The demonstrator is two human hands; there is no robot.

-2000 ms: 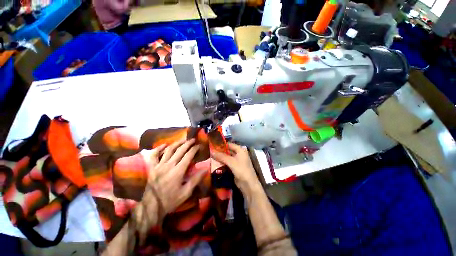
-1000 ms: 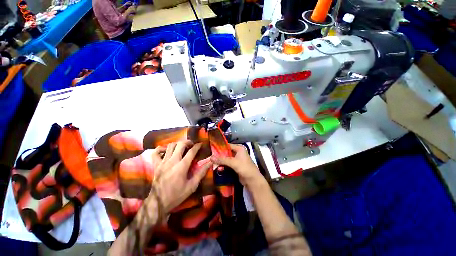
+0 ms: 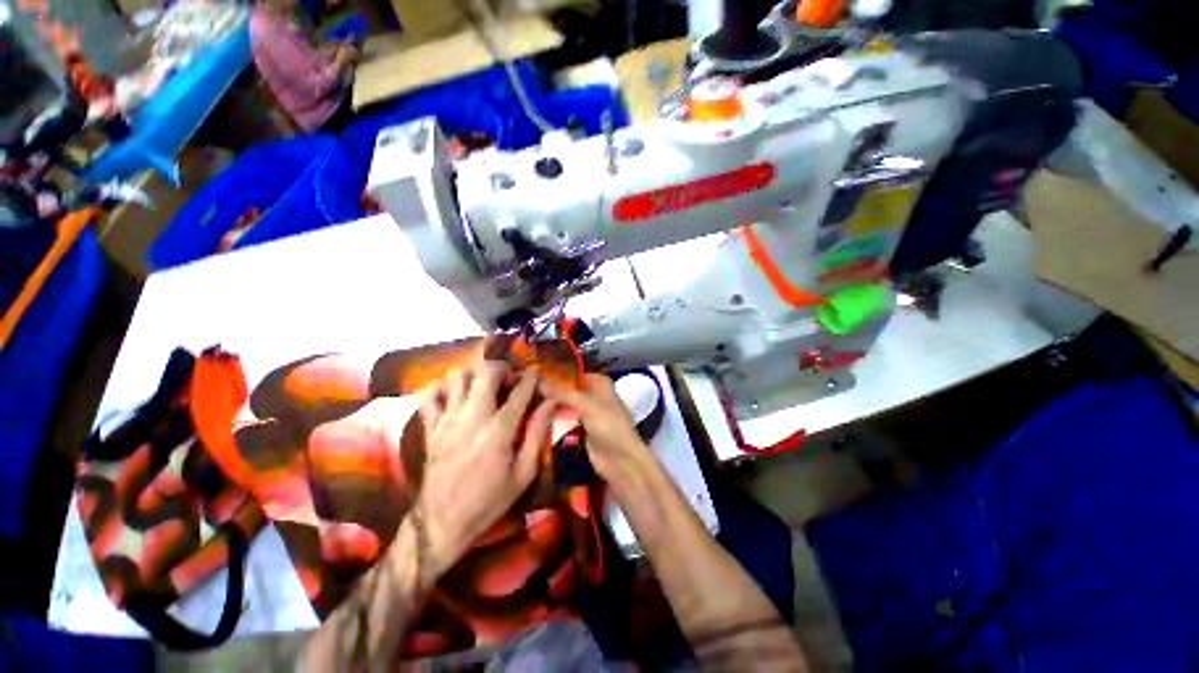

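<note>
A bag body [image 3: 355, 460] with an orange, pink and brown wavy print lies on the white tabletop, its far edge under the needle area of the sewing machine [image 3: 684, 197]. My left hand [image 3: 480, 440] lies on the print with its fingers bent, just in front of the needle area. My right hand [image 3: 592, 414] holds the bag's right edge beside the machine's narrow arm; its fingertips are partly hidden. Black webbing [image 3: 572, 460] shows below my right hand. The presser foot area [image 3: 526, 322] is blurred.
A second printed bag [image 3: 158, 513] with an orange flap [image 3: 221, 414] and black strap lies at the left. A white round object [image 3: 639, 397] is right of my right hand. Blue bins [image 3: 263, 191] and a seated person [image 3: 300, 66] are behind. A green roll [image 3: 855, 308] is on the machine.
The camera view has turned, so the machine appears further left and tilted. My right hand sits slightly closer to my left hand. The white round object has come into sight.
</note>
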